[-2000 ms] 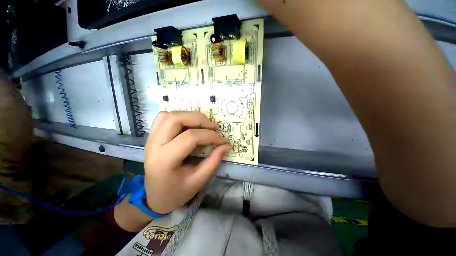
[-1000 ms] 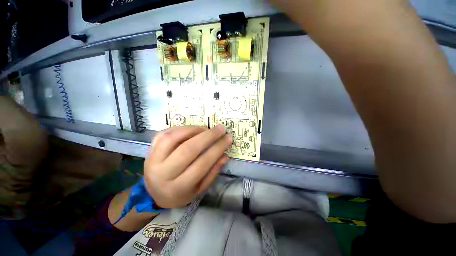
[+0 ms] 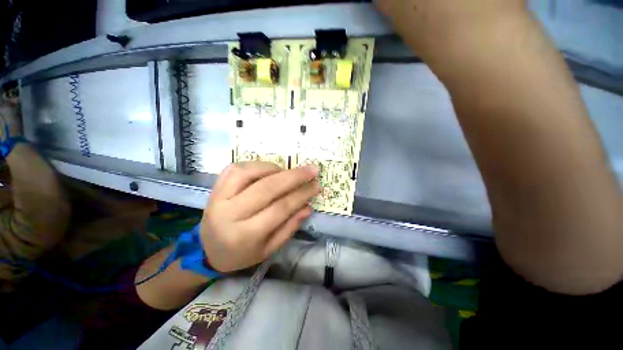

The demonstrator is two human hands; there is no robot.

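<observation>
A pale yellow PCB panel (image 3: 331, 116) of two joined units lies between the metal rails. Each unit has a black connector (image 3: 330, 43), a copper-brown coil and a yellow block (image 3: 343, 73) at its far end. My left hand (image 3: 259, 212), with a blue wrist strap (image 3: 192, 253), lies over the near part of the panel, fingertips together at the right unit. Whether the fingertips hold a small part is hidden. My right forearm crosses the upper right; the right hand is cut off by the top edge.
The near rail (image 3: 403, 232) and far rail (image 3: 160, 44) run left to right. Dark zigzag coils (image 3: 184, 116) and a crossbar lie left of the panel. Another person's arm (image 3: 31, 198) with a blue strap is at the far left. Black trays show at the top left.
The panel appears slightly further right in view. My left fingers, bent and pinching earlier, are now straighter and close together over the board. The neighbour's strapped arm has come into view.
</observation>
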